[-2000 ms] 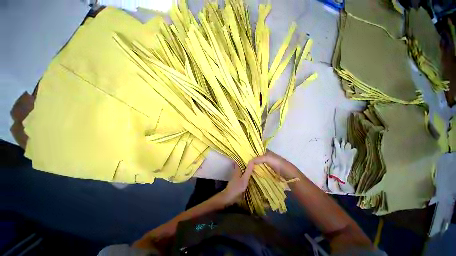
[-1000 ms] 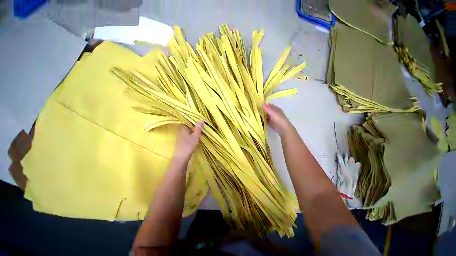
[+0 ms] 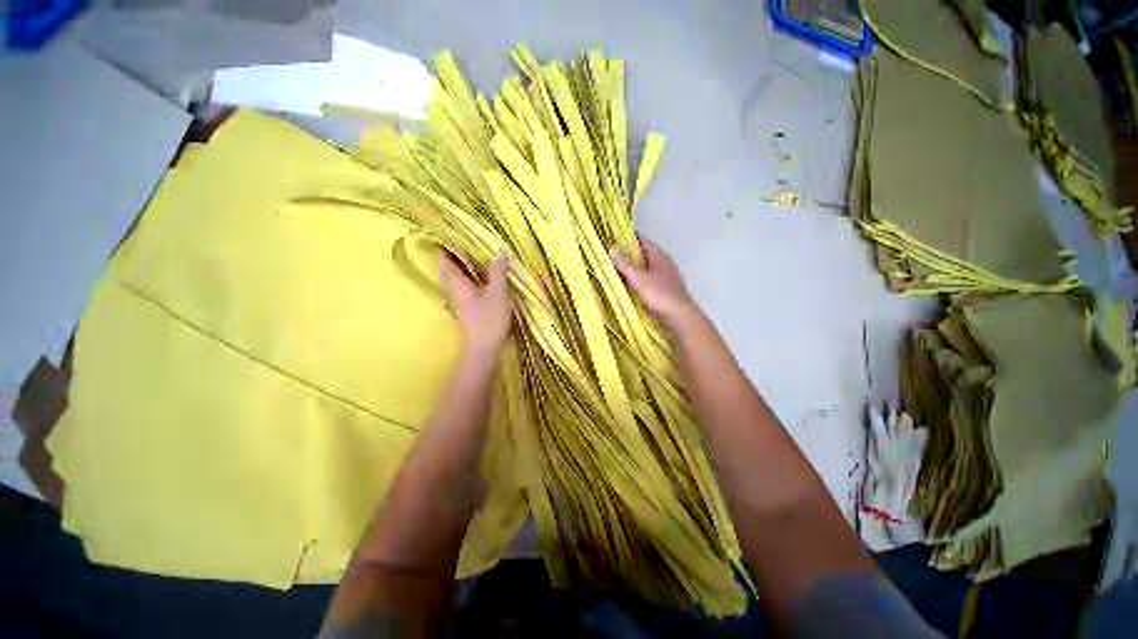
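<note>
A large loose bundle of yellow leather strips [image 3: 568, 312] lies lengthwise in front of me, its lower ends at the table's front edge. My left hand [image 3: 481, 300] holds its left side, thumb on top, with one strip curling beside the fingers. My right hand [image 3: 655, 285] holds its right side, fingertips against the strips. The undersides of both hands are hidden. Wide yellow leather panels [image 3: 250, 362] lie stacked to the left, partly under my left forearm.
Olive leather stacks [image 3: 955, 169] with yellow strips lie at the right. A white work glove [image 3: 892, 468] with a red mark lies beside the lower stack. A blue tray [image 3: 824, 25] is at the top. A bright white sheet [image 3: 325, 81] lies behind the panels.
My hands have moved from gripping the lower ends together to the bundle's two sides. The bundle is narrower, and the splayed strips on its right are drawn in.
</note>
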